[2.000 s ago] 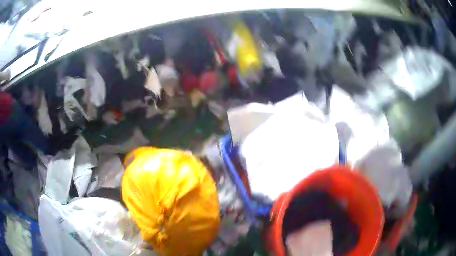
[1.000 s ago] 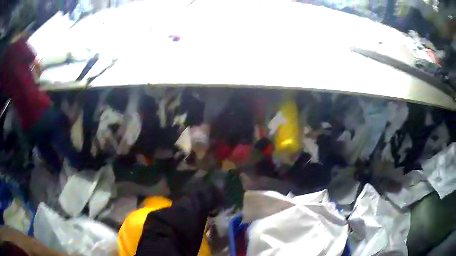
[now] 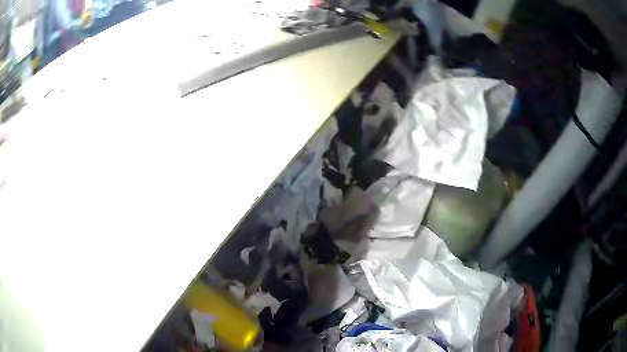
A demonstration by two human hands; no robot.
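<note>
No hand is in view. The pale cutting table (image 3: 158,158) lies nearest in front of me and fills the left and middle of the view. A long grey-brown roll or strip (image 3: 268,58) lies across its far right part. Beside the roll's far end is a small crumpled dark and grey heap (image 3: 309,22). A yellow item (image 3: 377,27) lies near the table's far corner.
Below the table's right edge are hanging cloth scraps and a yellow roll-like item (image 3: 227,320). White crumpled sheets (image 3: 440,289) lie over a blue rim at the bottom. A greenish bag (image 3: 467,213), white tubes (image 3: 557,172) and a red-orange bucket edge (image 3: 528,323) are at right.
The view has swung to the right and the table now fills more of it. The dark sleeve at the bottom, the person in red at left and the orange-yellow bag have left the view.
</note>
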